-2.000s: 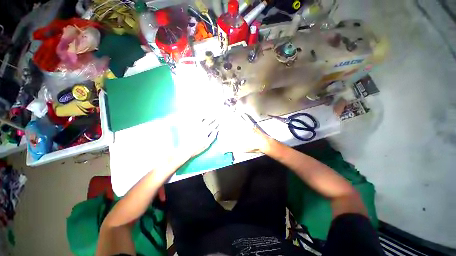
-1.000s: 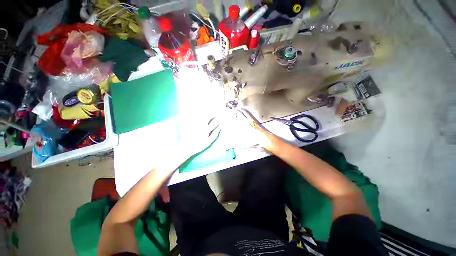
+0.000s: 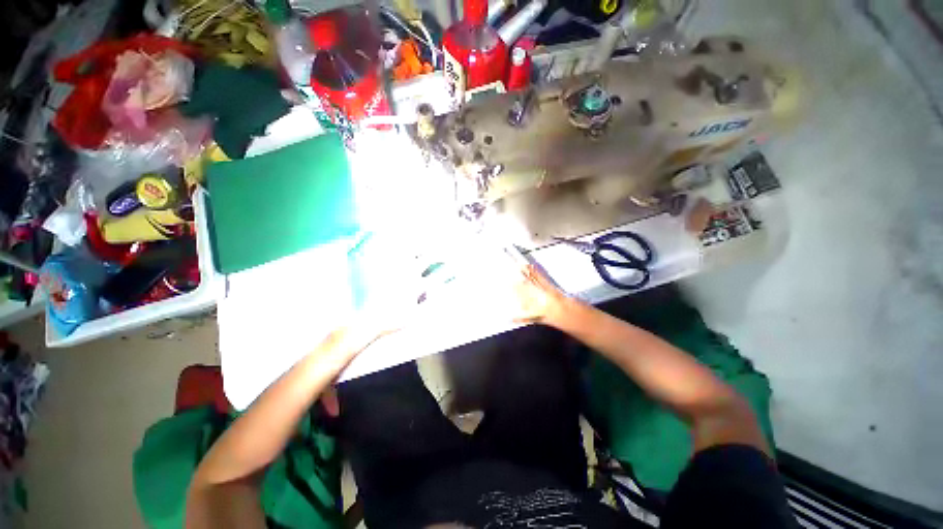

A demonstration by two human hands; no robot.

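Observation:
The beige sewing machine (image 3: 620, 139) lies across the top of the white table. Strong lamp glare covers the needle area and much of both hands. My left hand (image 3: 388, 305) is on the table left of the needle, its fingers washed out. My right hand (image 3: 533, 292) is at the front of the machine, right of the needle, fingers pointing to the glare. A pale turquoise strip of fabric (image 3: 359, 271) shows left of my left hand; the rest of the cloth is lost in glare. A flat green fabric stack (image 3: 281, 204) lies at the table's left.
Black-handled scissors (image 3: 621, 259) lie right of my right hand. A white-edged tray (image 3: 212, 271) of mixed supplies stands at left. Red-capped bottles (image 3: 476, 54) stand behind the machine. Green cloth (image 3: 677, 387) is beside the right thigh, more green cloth (image 3: 171, 470) at the left leg.
My left hand has moved a little down and left. The green piece at the table's front edge no longer shows there; a pale turquoise strip shows left of the glare. My right hand has barely moved.

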